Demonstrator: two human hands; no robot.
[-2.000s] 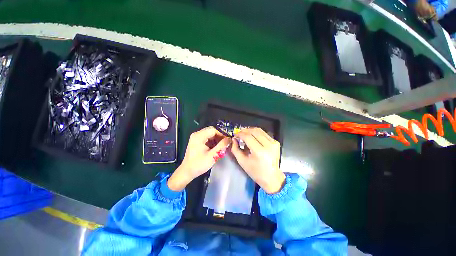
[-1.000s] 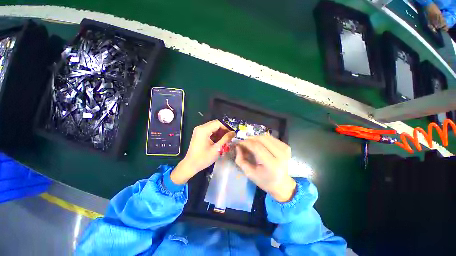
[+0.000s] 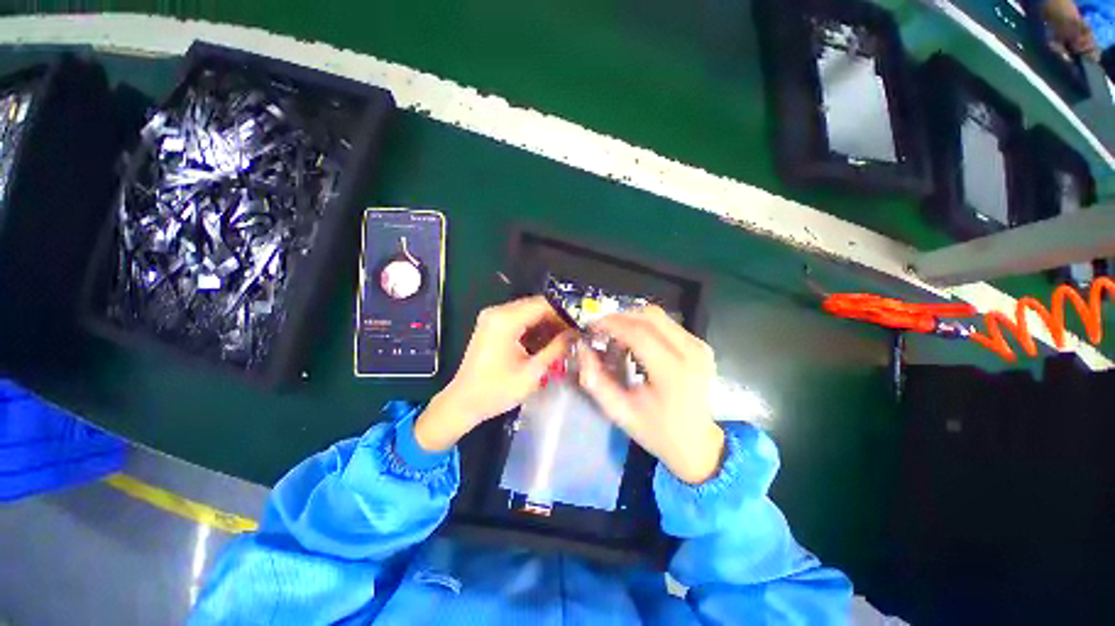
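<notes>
An open tablet unit [image 3: 560, 452] lies in a black foam tray [image 3: 687, 294] in front of me, its circuitry at the far end. My left hand [image 3: 499, 367] is over the tablet's upper left, thumb and fingertips closed on a small dark strip, perhaps a flex part [image 3: 563, 313]. My right hand [image 3: 648, 385] is beside it over the upper right, fingertips bent near the end of the strip. Something small and pale shows at its fingertips; whether it is gripped is hidden and blurred. A red patch shows near the left thumb.
A parts tray [image 3: 367, 147] of shiny strips stands left of a smartphone [image 3: 400, 294]. An orange air gun [image 3: 874, 308] with coiled hose lies right. More trayed tablets [image 3: 856, 104] stand beyond the white edge. A blue crate [image 3: 49, 443] is lower left. Another person's hand [image 3: 1071, 29] is top right.
The right hand has shifted slightly and its fingertips have come back close to the left fingertips and strip. The left hand keeps its pinch. The view has shifted slightly.
</notes>
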